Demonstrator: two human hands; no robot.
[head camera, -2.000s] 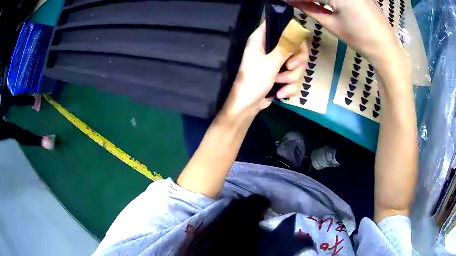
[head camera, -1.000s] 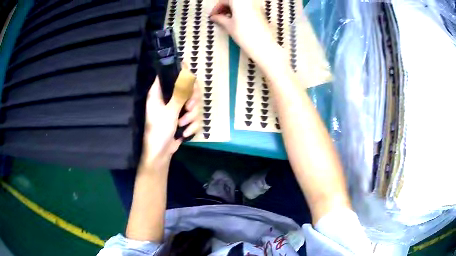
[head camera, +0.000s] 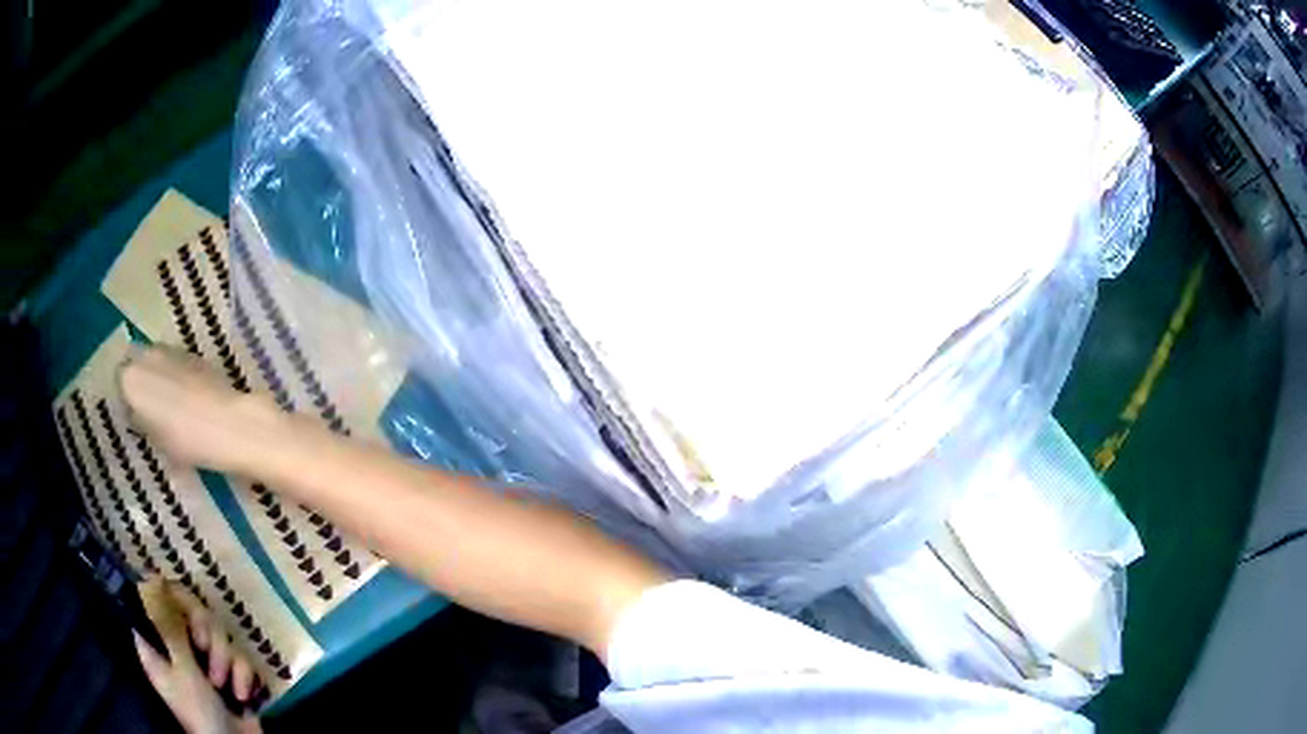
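Note:
My left hand, with a yellow-tan cot on the thumb, is shut on a black plastic part at the lower left, beside the pad sheets. My right hand is blurred over the backing sheets; whether its fingertips hold a pad is hidden. One backing sheet with rows of small dark pads lies by my left hand. A second backing sheet with pads lies under my right forearm, and its upper part is overlapped by clear film.
A big white stack in a clear plastic bag fills the middle. The dark ribbed tray is at the left edge. More bagged sheets are at the lower right. Green floor with a yellow line is at right.
The view has swung right, so the hands and sheets sit far left and the white stack is central. My left hand still holds the black part; my right hand is still at the sheets.

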